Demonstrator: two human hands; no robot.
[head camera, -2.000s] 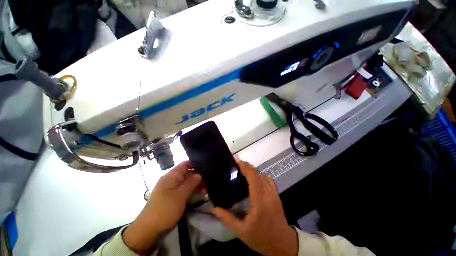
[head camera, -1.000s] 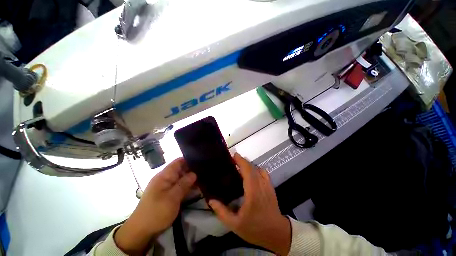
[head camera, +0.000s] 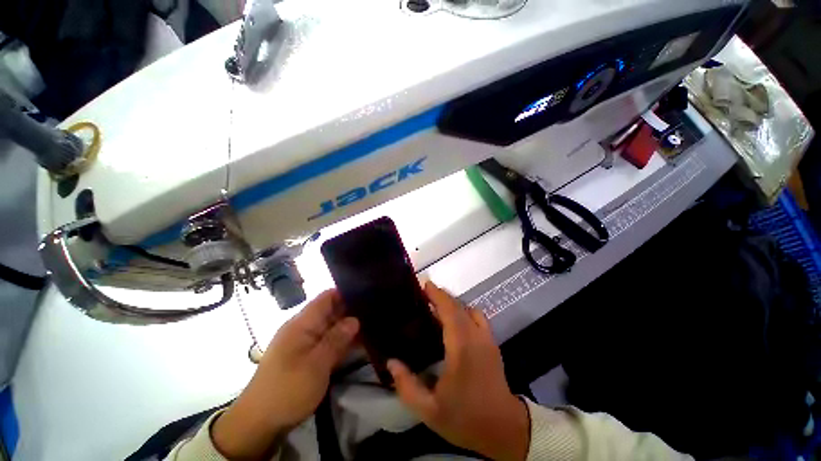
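A black smartphone (head camera: 383, 293) is held upright-slanted over the table's front edge, its screen dark. My right hand (head camera: 464, 369) grips its lower right side, the thumb on the lower front. My left hand (head camera: 293, 365) touches its lower left side, the fingers partly behind it. A grey garment piece (head camera: 369, 419) with a black strip (head camera: 328, 428) lies below the phone between my wrists.
The white sewing machine (head camera: 360, 135) spans the view, its needle area (head camera: 261, 275) left of the phone. Black scissors (head camera: 563, 230) lie beside a green bar (head camera: 491, 194). A ruler tape (head camera: 630, 203) runs along the front edge. A red block (head camera: 639, 147) and black cloth (head camera: 684, 333) are at right.
The bright reflection on the phone's screen from two seconds ago is gone. The camera view has shifted slightly. Both hands keep nearly the same hold on the phone.
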